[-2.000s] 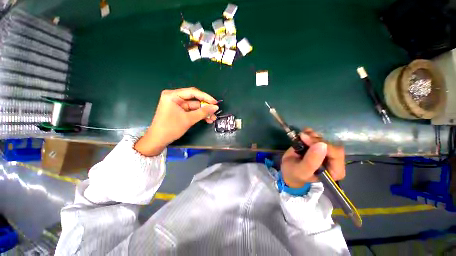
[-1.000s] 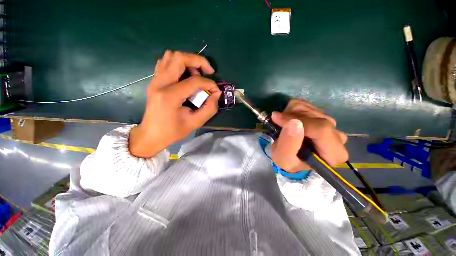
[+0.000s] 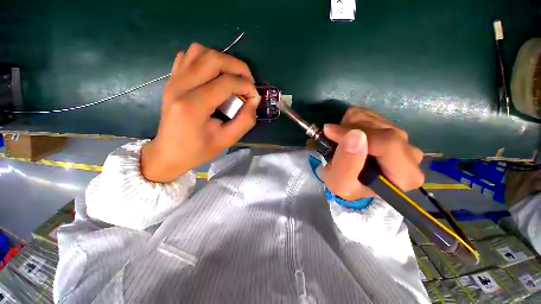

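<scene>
My left hand (image 3: 204, 110) holds a small silver-white battery cell (image 3: 231, 106) with a yellow edge between thumb and fingers. Its fingertips are at the left edge of a small dark circuit board (image 3: 270, 102) lying on the green mat. The board has a pale tab on its right. My right hand (image 3: 374, 155), with a blue wrist band, holds the soldering iron (image 3: 409, 209). The iron's tip touches or is just over the board's right part. Solder wire (image 3: 115, 95) runs from the left behind my left hand and ends beyond it. The battery leads are too small to tell.
Another cell (image 3: 343, 9) lies at the far edge of view. A slim black brush (image 3: 502, 68) lies at the right, beside the round tip cleaner (image 3: 528, 80). A dark stand (image 3: 10, 89) is at the far left. Another person's sleeve (image 3: 527, 217) shows at the right. Wrapped cartons (image 3: 492, 279) are below.
My left hand has taken hold of the cell and solder wire, and both hands have come together at the board. The iron has moved left onto or over it. The view has shifted closer, leaving the pile out.
</scene>
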